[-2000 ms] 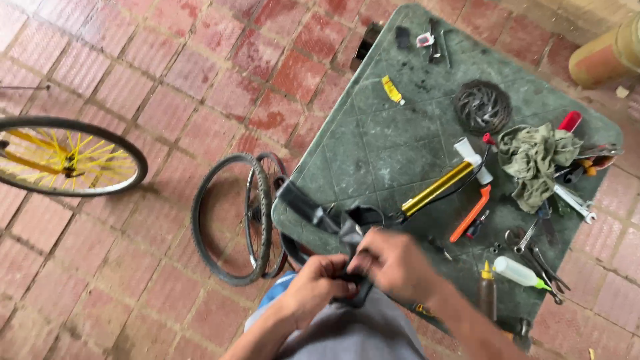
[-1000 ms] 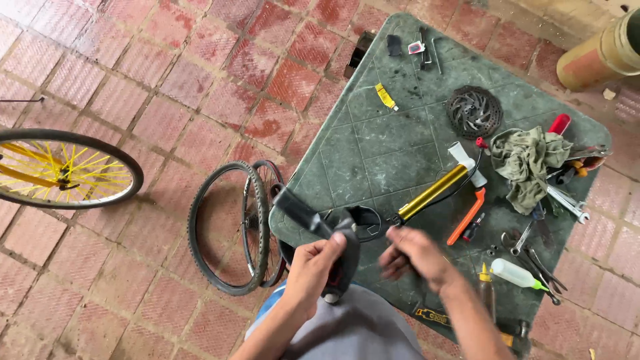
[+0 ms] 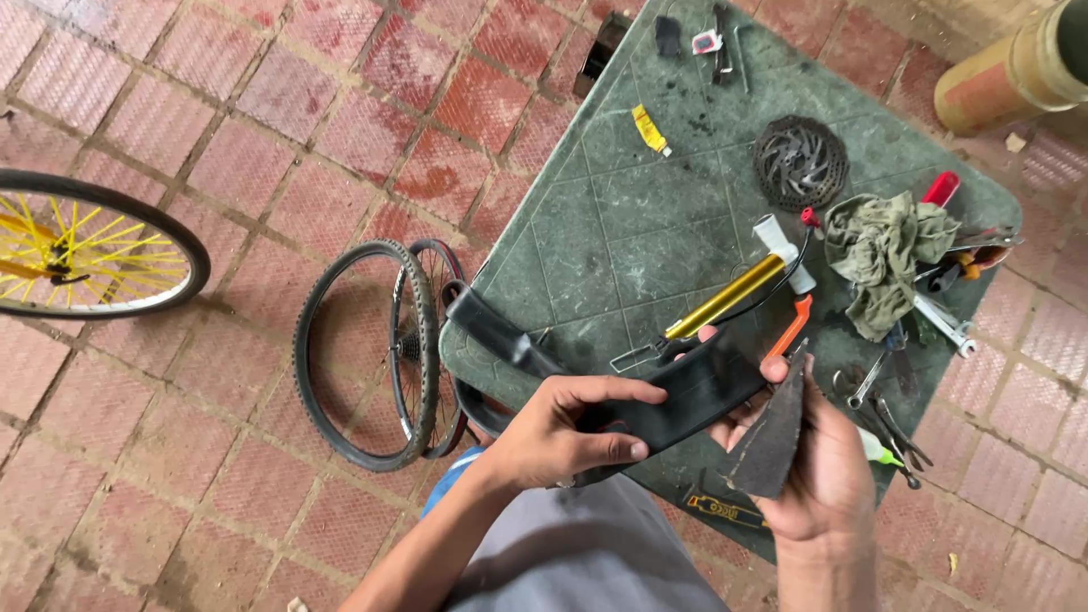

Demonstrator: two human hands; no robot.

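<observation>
A black rubber inner tube (image 3: 688,391) stretches between my hands, its other part lying over the near left corner of the green table (image 3: 586,255). My left hand (image 3: 569,425) pinches the tube between thumb and fingers. My right hand (image 3: 816,459) holds a dark, roughly triangular piece of sandpaper or similar sheet (image 3: 772,433) against its palm, with fingertips at the tube's right part. Just beyond the hands lie a gold hand pump (image 3: 727,297) with a hose and an orange-handled tool (image 3: 790,327). A small yellow tube (image 3: 650,130) rests farther back.
A brake disc (image 3: 800,161), a green rag (image 3: 884,255), wrenches (image 3: 943,325) and a bottle with a green tip (image 3: 880,449) lie on the table. On the tiled floor are a bicycle tire (image 3: 310,357), a yellow-spoked wheel (image 3: 200,263) and a cylindrical container (image 3: 1003,81).
The right hand, seen apart from the tube one second ago, is now beside it with the dark piece in its palm. The tube is now spread flat between the hands.
</observation>
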